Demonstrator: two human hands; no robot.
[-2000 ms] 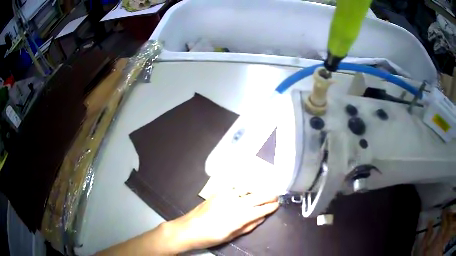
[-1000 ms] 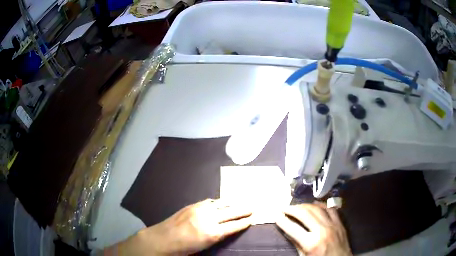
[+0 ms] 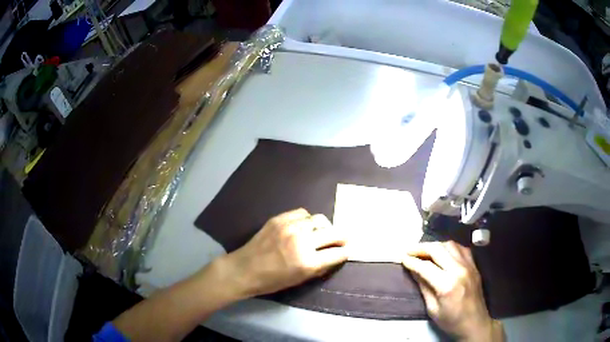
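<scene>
A pale patch pocket, nearly white in the glare, lies flat on the dark brown garment panel. Its right point is beside the presser foot area of the white sewing machine. My left hand rests on the panel, its fingertips at the pocket's lower left edge. My right hand lies on the panel, fingertips at the pocket's lower right corner, just below the needle area. Both hands press flat; neither visibly grips cloth. The needle is too small and dark to make out.
The glaring lamp hangs left of the machine head. A lime-green tool stands above a beige post, with a blue tube behind. Plastic-wrapped board and dark cloth line the left. A white trough is behind.
The panel has turned and the pocket, earlier mostly covered, lies exposed. My right hand has come into view beside it. Since one second ago, the view has shifted, with hands and pocket in similar places.
</scene>
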